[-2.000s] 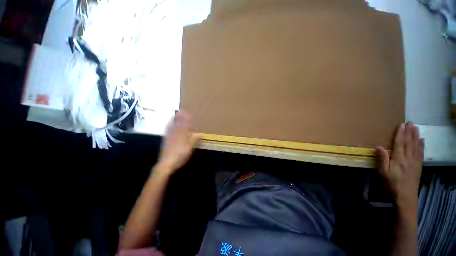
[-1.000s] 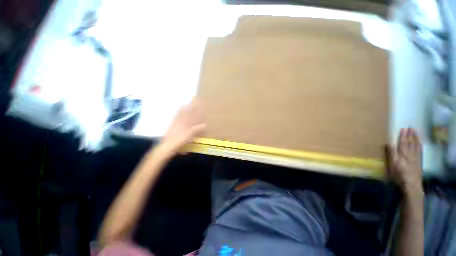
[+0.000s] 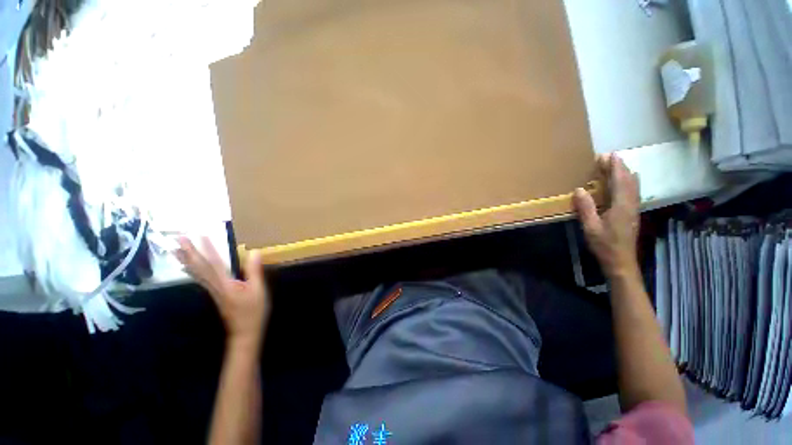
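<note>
A brown bag panel (image 3: 399, 122) lies flat in front of me, with a stepped notch at its far left corner. A yellow edge band (image 3: 417, 228) runs along its near edge. My left hand (image 3: 227, 282) is at the near left corner, fingers spread, thumb touching the end of the band. My right hand (image 3: 610, 211) is at the near right corner, with the corner between thumb and fingers. The undersides of both hands' grip are hidden.
A tangled bundle of white strips (image 3: 56, 213) with some black lies left. A glue bottle (image 3: 688, 87) with a yellow nozzle lies right, beside a pile of white-grey panels (image 3: 751, 83). Many upright sheets (image 3: 725, 304) stand below the table at right. The white table (image 3: 621, 87) shows between.
The view has swung right, bringing the glue bottle and panel pile into clear view. My left hand has opened outward at the left corner; my right fingers have bent around the right corner.
</note>
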